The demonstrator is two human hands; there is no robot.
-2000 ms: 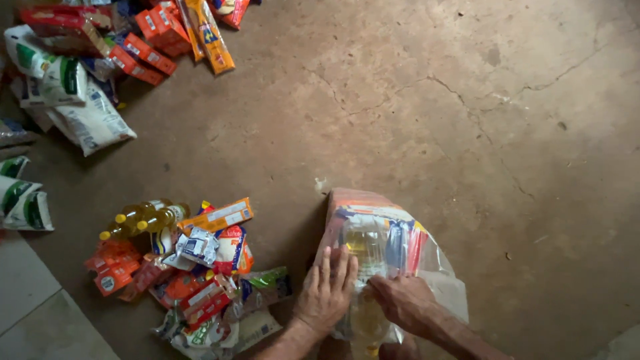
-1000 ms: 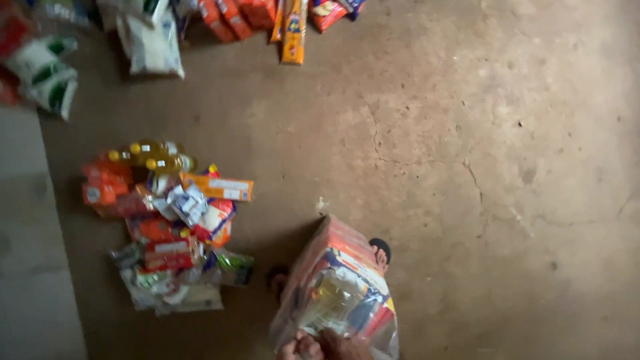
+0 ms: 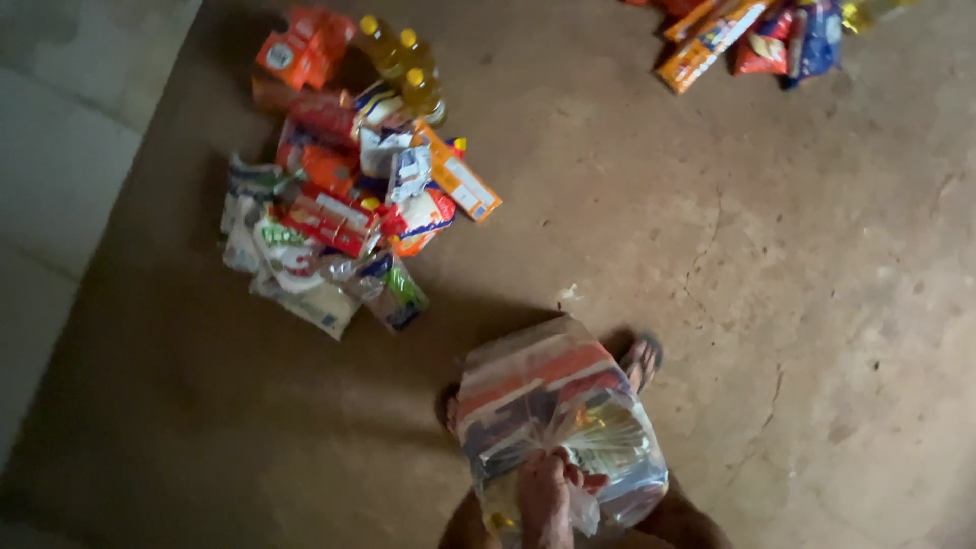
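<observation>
My left hand [image 3: 545, 488] is closed around the gathered neck of a clear plastic bag [image 3: 564, 396], and a loose end of the plastic sticks out beside its fingers. The full bag stands between my legs. Through the film show striped orange, white and dark packs, plus a clear bottle with yellowish contents lying near the top. Blur hides finer detail. My right hand does not show.
On the floor at upper left lies a pile with oil bottles [image 3: 419, 88], an orange box [image 3: 461, 175], a red packet [image 3: 332, 217] and clear bags. More packets [image 3: 713, 42] lie at upper right. A sandalled foot [image 3: 643, 362] is beside the bag.
Two seconds ago both hands lay on the bag, whose top was spread out. Now its plastic is bunched in my left hand, the right hand is out of view, and the view has shifted.
</observation>
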